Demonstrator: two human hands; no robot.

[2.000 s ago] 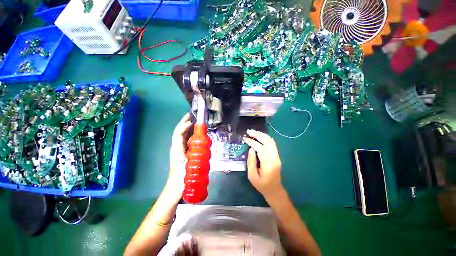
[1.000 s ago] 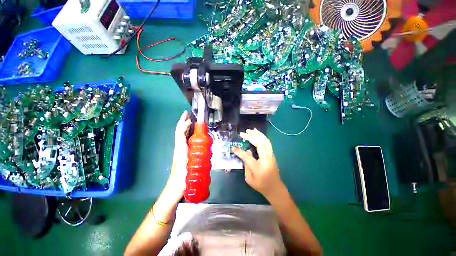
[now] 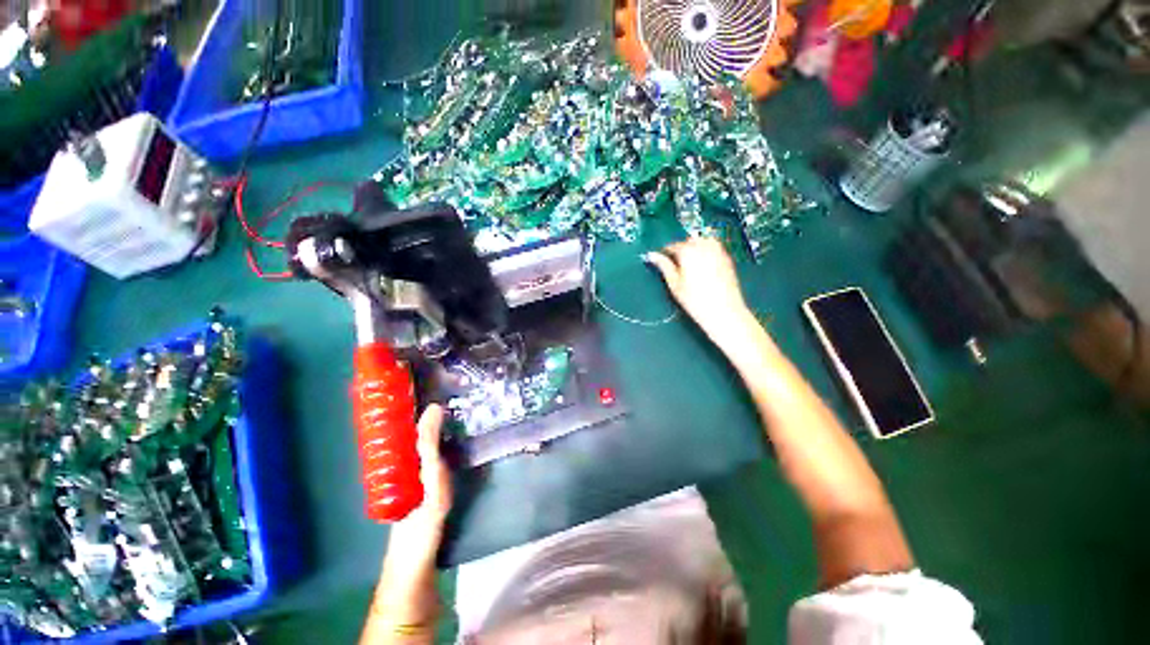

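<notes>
The black test fixture (image 3: 435, 271) stands before me, its red ribbed handle (image 3: 387, 435) pointing towards me. A green circuit board (image 3: 542, 384) lies on the bright board nest (image 3: 492, 397) under it. My left hand (image 3: 431, 473) is beside the handle at the fixture's front left; its fingers are partly hidden. My right hand (image 3: 700, 284) is right of the fixture, at the front of the board pile (image 3: 593, 139). A small pale tip shows at its fingers; I cannot tell whether it holds it. A thin pale cable (image 3: 637, 318) curves below that hand.
A full blue board tray (image 3: 252, 504) is at left. A white power supply (image 3: 120, 195) with red leads and more blue trays (image 3: 271, 120) are at back left. An orange fan (image 3: 700, 25) is behind the pile. A smartphone (image 3: 868, 362) and tool cup (image 3: 889, 164) are at right.
The view has turned and shifted right, so the bench things appear tilted. My right hand has left the board nest and reached out to the right and back. My left hand is lower beside the handle.
</notes>
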